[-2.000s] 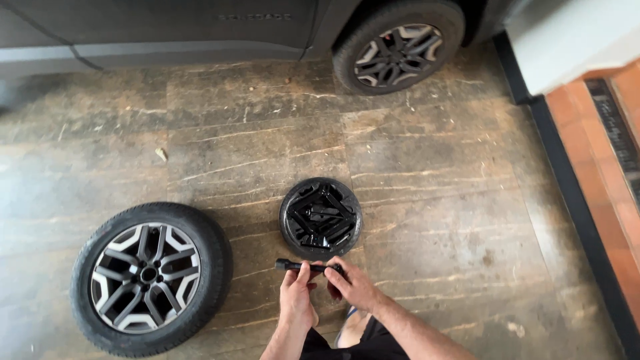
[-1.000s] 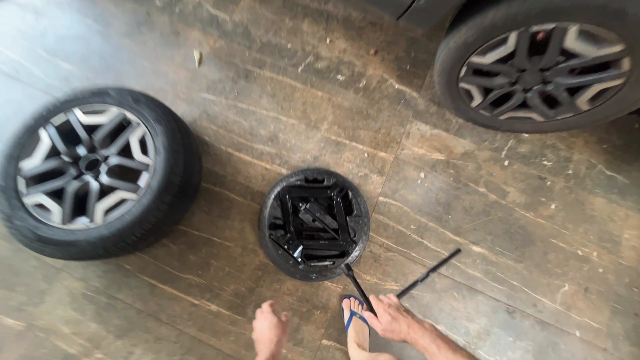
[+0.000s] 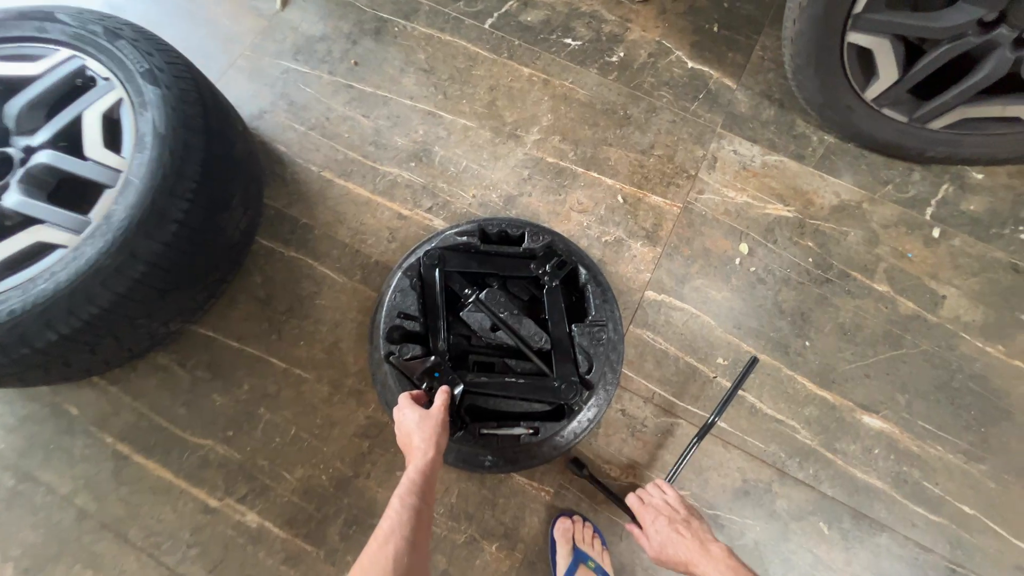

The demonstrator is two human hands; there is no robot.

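Note:
A round black foam tool holder lies on the floor in front of me, with a black scissor jack set in it. My left hand pinches the jack's end plate at the holder's near left edge, thumb on top. My right hand, to the right of the holder, is closed around a black metal lug wrench. One arm of the wrench points up and right, the shorter socket arm up and left. A small light-coloured tool lies in a slot near the holder's front.
A loose wheel with tyre lies at the left. The car's mounted wheel is at the upper right. A foot in a blue flip-flop stands near the holder, left of my right hand. Stone-look tiles cover the floor.
My left hand has moved from beside the holder onto the jack. Two seconds ago both hands held the black tool; my right hand now holds it alone, with its long arm out. The view has moved closer.

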